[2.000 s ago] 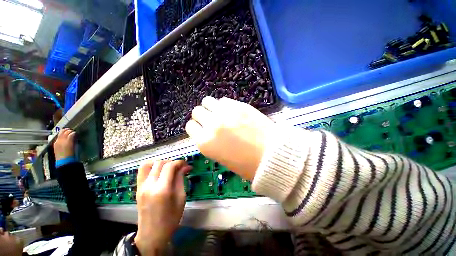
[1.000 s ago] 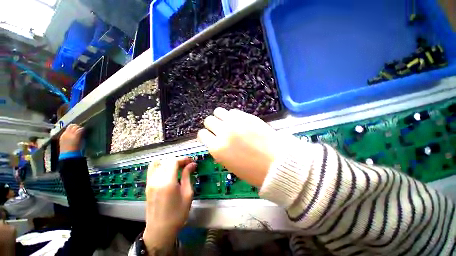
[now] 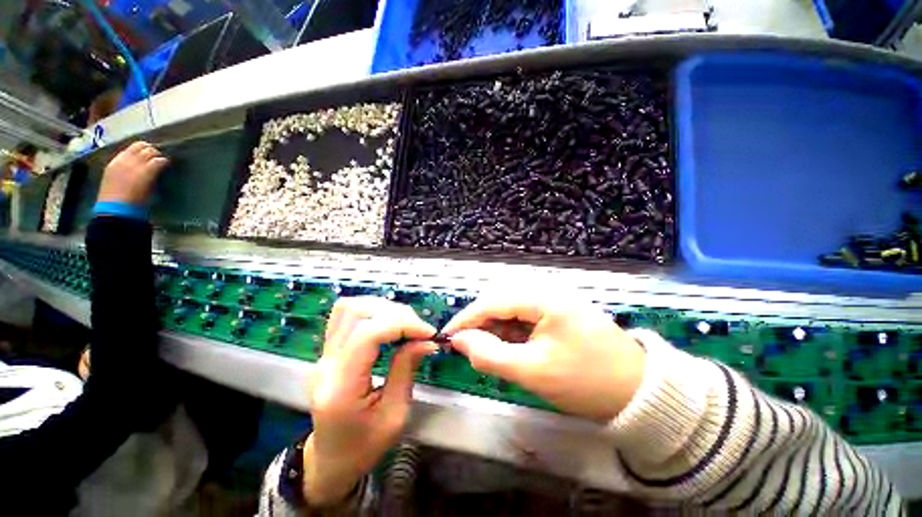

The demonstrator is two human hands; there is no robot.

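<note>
My left hand [image 3: 369,389] and my right hand [image 3: 551,348] meet fingertip to fingertip over the green circuit boards [image 3: 278,308]. A tiny dark part [image 3: 441,337], apparently a capacitor, is pinched between the thumbs and forefingers of both hands. Its details are too small to tell. The black component tray [image 3: 536,167] behind my hands is heaped with dark cylinders. Fitted blue, white and black parts stand on the boards.
White components [image 3: 318,197] lie in a tray left of the dark ones. A shallow blue tray [image 3: 799,172] at right holds a few black cylinders. A deep blue bin [image 3: 394,35] is behind. A neighbouring worker's hand [image 3: 131,174] reaches over the line at left.
My right hand has moved from the dark cylinders' tray edge down to my left hand, and the fingertips now meet at a small dark part. The view has turned and shifted.
</note>
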